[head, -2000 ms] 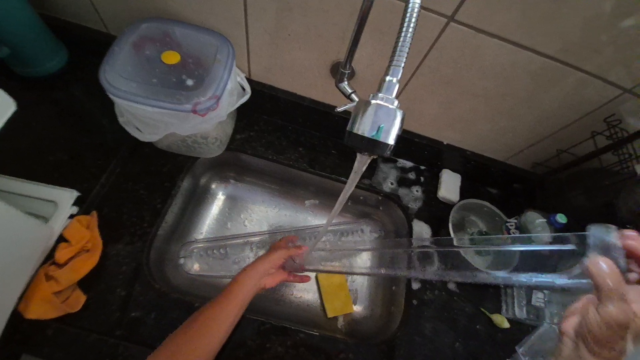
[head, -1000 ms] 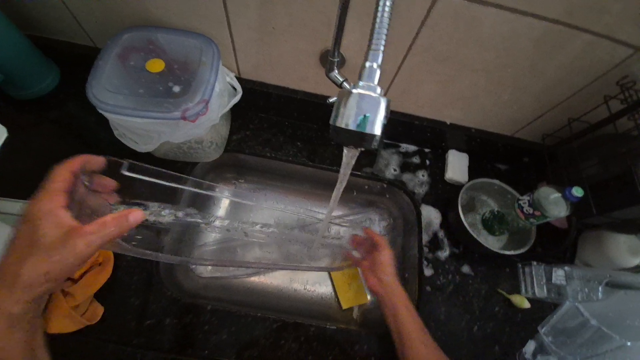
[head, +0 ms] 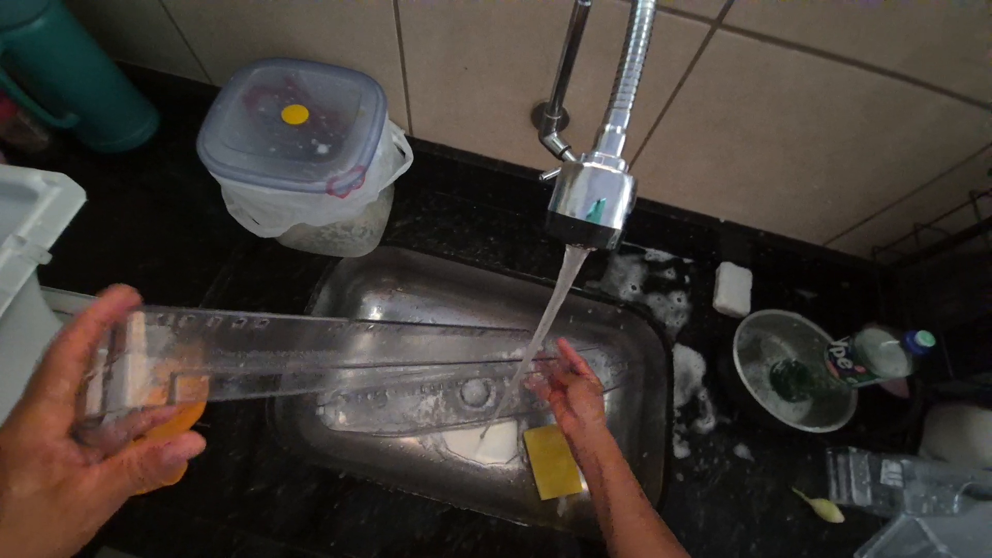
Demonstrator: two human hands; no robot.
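My left hand (head: 101, 434) grips one end of a long clear plastic piece (head: 279, 356), which reaches to the right over the steel sink (head: 434, 271). Beside its other end is my right hand (head: 573, 384), fingers bent, under the running stream; whether it grips the piece cannot be told. Water falls from the chrome faucet (head: 593, 198) close to my right fingers. Below, a second long clear piece (head: 418, 407) lies in the sink. A yellow sponge (head: 552, 462) rests on the sink floor near my right wrist.
A lidded plastic container (head: 294, 147) stands behind the sink's left side. To the right are a white block (head: 732, 289), a metal bowl (head: 775, 415), a detergent bottle (head: 876, 355) and clear plastic pieces (head: 899, 480). An orange cloth (head: 182, 422) shows behind the held piece.
Two seconds ago the long piece stretched right from the sink; since then it has swung to the left side. Its far end has moved from under the faucet's left to my right hand's side.
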